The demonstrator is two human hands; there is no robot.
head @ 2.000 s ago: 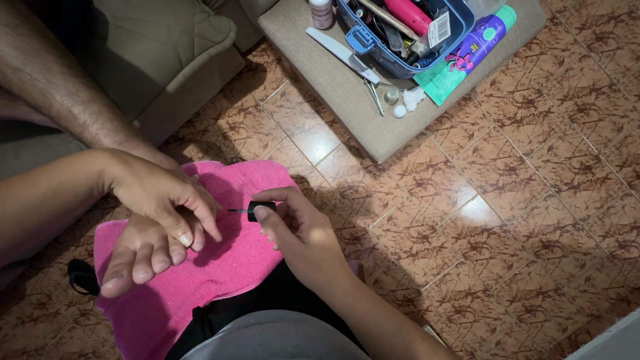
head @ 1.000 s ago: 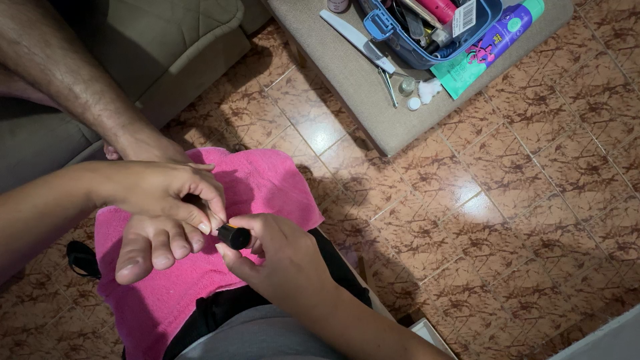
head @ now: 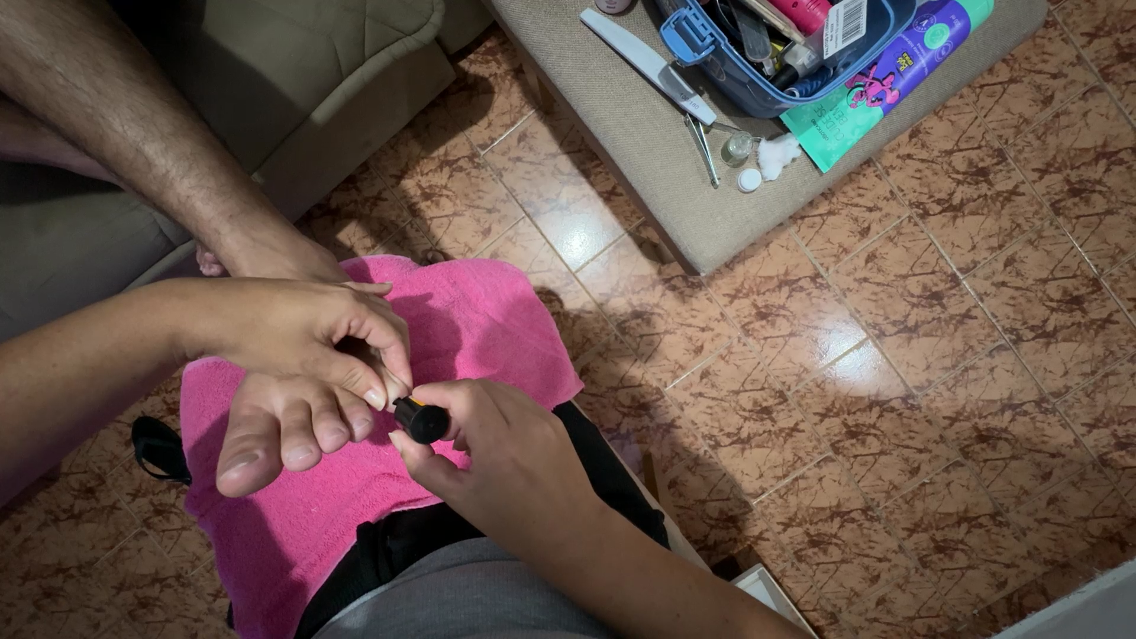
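Note:
Another person's bare foot point(head: 280, 413) rests on a pink towel point(head: 479, 311) over my lap. My left hand point(head: 311, 333) lies across the foot, its thumb and fingers closed around the little toe. A black nail polish cap point(head: 422, 421) is between the thumb and fingers of my right hand point(head: 497, 453), close to that toe and to my left fingertips. The brush is hidden behind the cap and fingers.
At the upper right, a beige padded stool point(head: 639, 160) holds a blue plastic container point(head: 772, 93) of tools, a nail file point(head: 648, 64), metal tweezers point(head: 701, 151), a small glass jar point(head: 737, 148), cotton point(head: 778, 156) and a tube point(head: 896, 71). A black flip-flop point(head: 160, 450) lies left of the towel.
Two seconds ago the cap was held apart from the toes with its brush showing; it is now at the little toe, by my left fingertips. Since one second ago the hands look nearly the same.

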